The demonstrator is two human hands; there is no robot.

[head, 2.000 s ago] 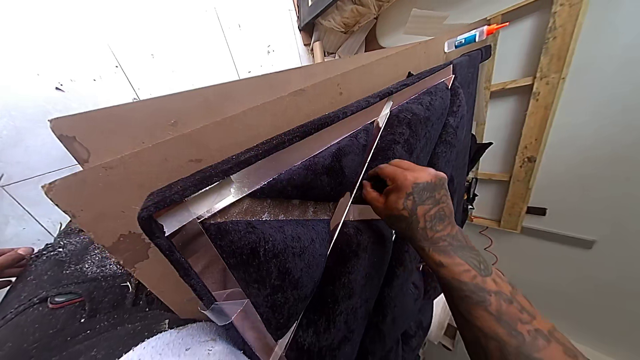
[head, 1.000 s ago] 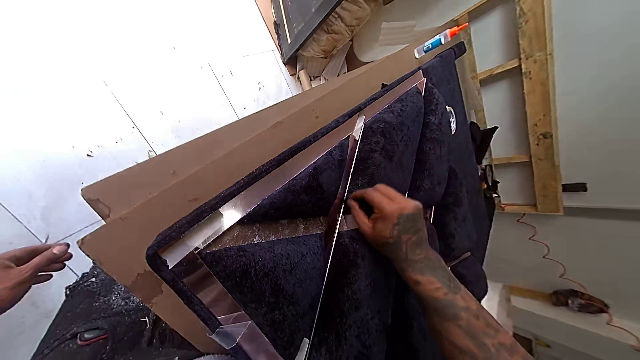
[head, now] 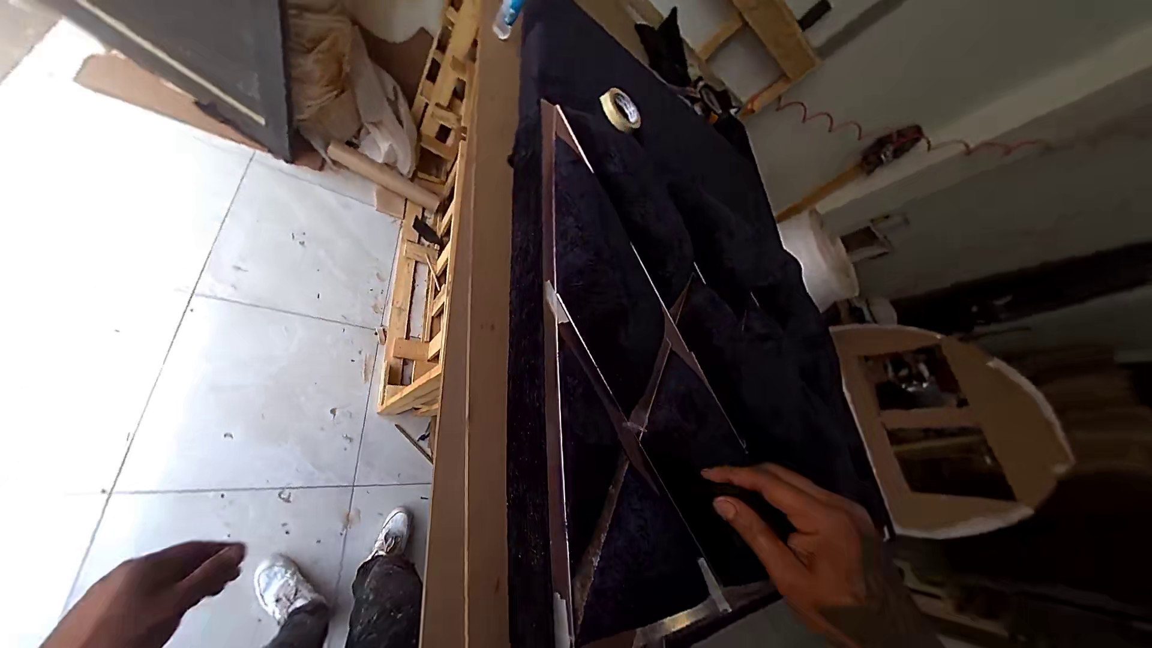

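Note:
Dark velvety fabric (head: 666, 360) covers a long panel, with thin reflective strips (head: 650, 463) crossing it in a diagonal pattern. Pieces of clear tape (head: 555, 303) sit on some strips. Over the lower right of the fabric is my right hand (head: 801, 540), thumb and fingers apart, with nothing visible between them; whether it touches the fabric I cannot tell. My left hand (head: 153, 589) hangs over the tiled floor at the lower left, away from the panel, and holds nothing that shows. A roll of masking tape (head: 621, 109) lies on the upper part of the fabric.
Brown boards (head: 486, 360) run under the panel's left edge. Wooden pallets (head: 418, 333) stand on the floor beside them. Part of a bottle (head: 508, 16) shows at the top. To the right are a white bucket (head: 819, 261) and an oval board with cut-outs (head: 1035, 423).
The view has turned and shifted strongly. My right hand has left the middle strip crossing, where it was in the earlier frames, and is now over the fabric nearer the panel's lower end.

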